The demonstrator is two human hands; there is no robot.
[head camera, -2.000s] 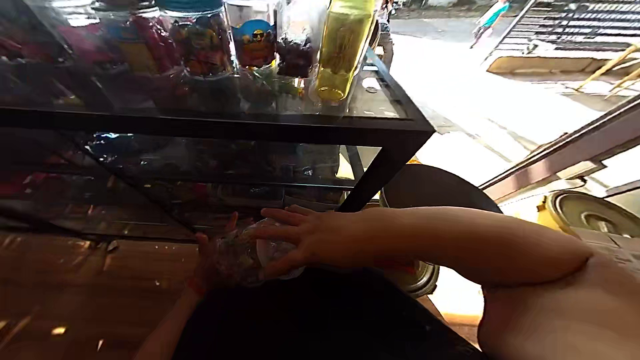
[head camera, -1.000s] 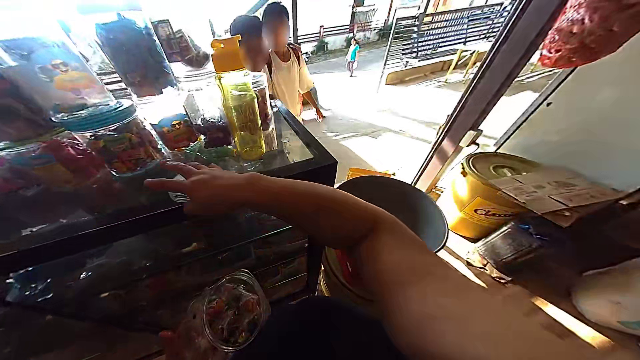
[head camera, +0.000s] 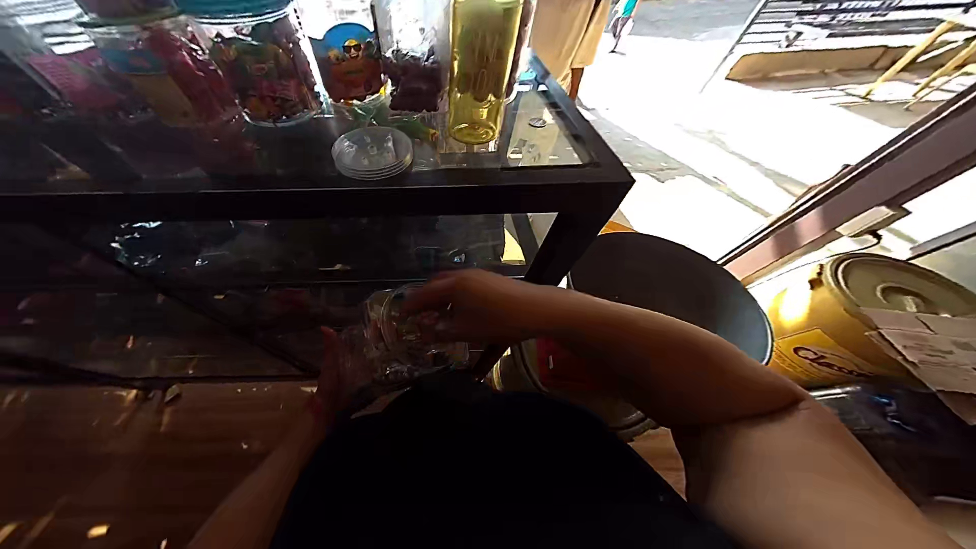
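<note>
Low at the centre, my left hand (head camera: 335,377) holds a clear plastic jar (head camera: 396,362) tilted on its side near my dark clothing. At the jar's upper part is my right hand (head camera: 465,305), its fingers bent and blurred; whether they grip the jar or reach into its mouth I cannot tell. Above them, on the edge of the glass display case, lies a clear round lid (head camera: 372,152), apparently stacked with others. Behind it stand a yellow translucent bottle (head camera: 480,84) and several jars of wrapped sweets (head camera: 263,69).
The display case's black frame (head camera: 320,195) runs across above my hands, with its corner at the right. Beside it are a large dark round container (head camera: 663,282) and a yellow tub (head camera: 831,313) with cardboard on its lid. A person's legs (head camera: 568,38) show outside, behind the case.
One second ago my right hand was over the case top; now it is down at the jar. The clear lids show on the case edge. The view has tilted down.
</note>
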